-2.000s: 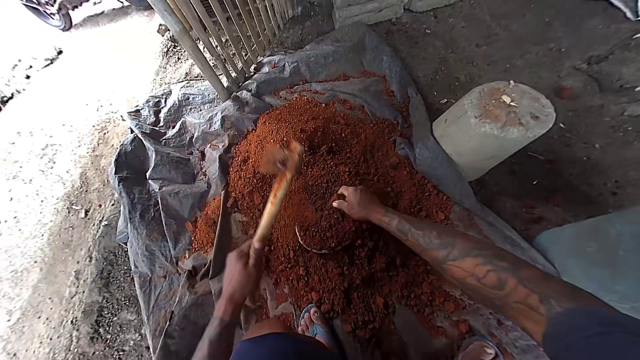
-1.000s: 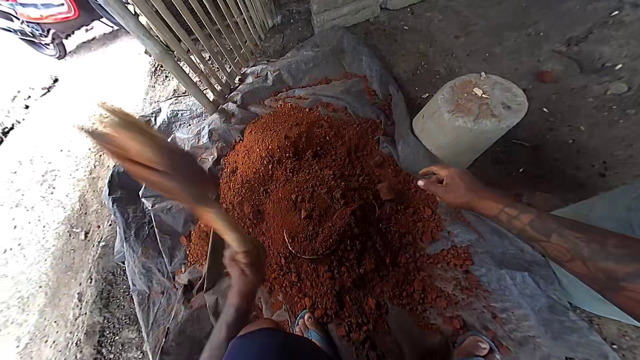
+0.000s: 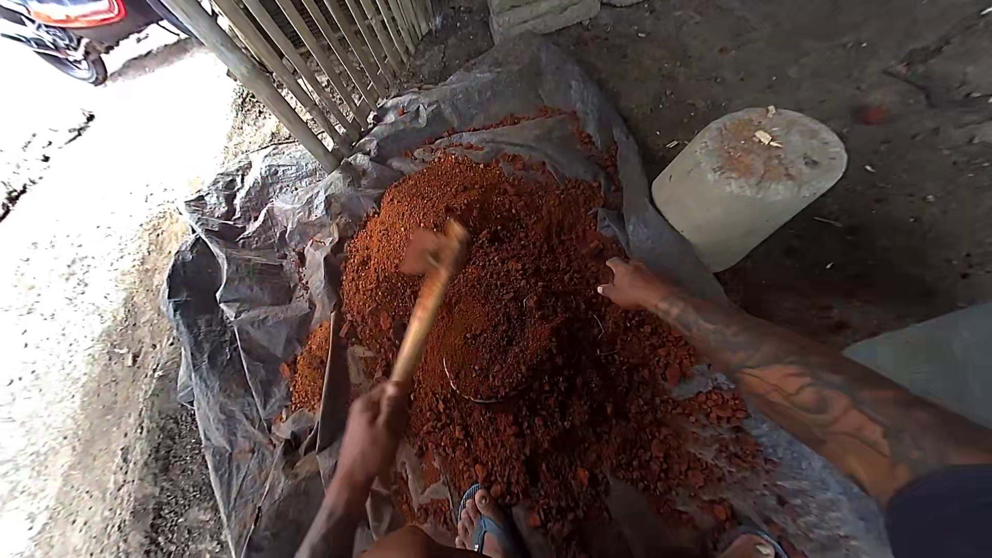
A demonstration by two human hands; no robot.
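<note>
My left hand [image 3: 377,422] grips the wooden handle of a hammer-like tool [image 3: 425,318]; its head, blurred by motion, is over the left part of a heap of reddish-brown crumbled soil [image 3: 496,225]. At the heap's right edge is my right hand [image 3: 634,284], fingers partly curled over the clods; whether it holds a small lump cannot be told. A thin curved rim [image 3: 474,399] shows in the soil between my hands. Under the heap lies a wrinkled grey plastic sheet [image 3: 256,287].
A concrete cylinder [image 3: 728,194] stands right of the sheet. A slatted bamboo fence [image 3: 310,70] borders the top left, with a parked motorcycle [image 3: 74,39] beyond. My sandalled foot [image 3: 484,523] is at the heap's near edge. A pale grey surface [image 3: 930,356] shows at far right.
Since one second ago, the tool has swung from the left to over the heap, still in my left hand. My right hand has moved left, from beyond the heap's right side to its edge.
</note>
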